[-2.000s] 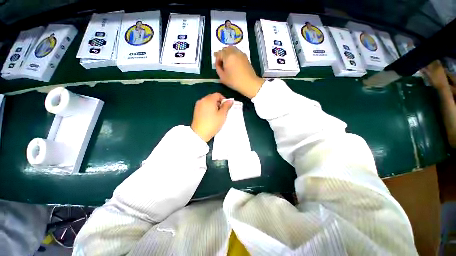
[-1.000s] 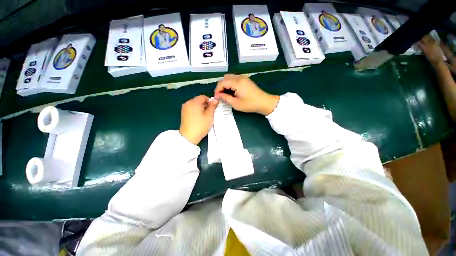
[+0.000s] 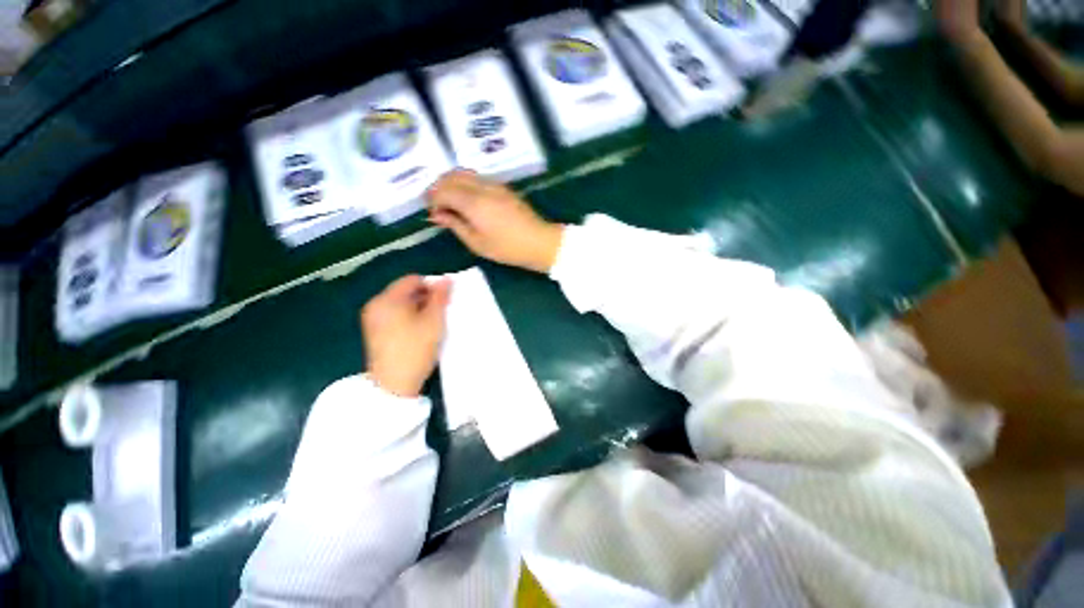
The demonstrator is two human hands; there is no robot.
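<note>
My left hand (image 3: 402,333) pinches the top end of a white sticker strip (image 3: 497,378), which lies on the dark green surface in front of my body. My right hand (image 3: 493,222) is above and to the right of the strip, apart from it, at the near edge of the carton row. Its fingertips are pinched near the bottom of a logo-face retail carton (image 3: 389,143); whether a sticker is in them is too blurred to tell. A text-face retail carton (image 3: 485,119) stands just beyond the right hand.
More cartons (image 3: 579,74) form a row beyond the pale edge line. A white tray (image 3: 137,469) with two white rolls (image 3: 81,415) is at left. Another person's arm (image 3: 1010,101) is at upper right, near a dark post (image 3: 824,26). A brown box (image 3: 1010,356) with white material is at right.
My right hand has left the strip and moved up toward the cartons. My left hand still holds the strip's top. The view has turned and shifted, so the carton row now slants.
</note>
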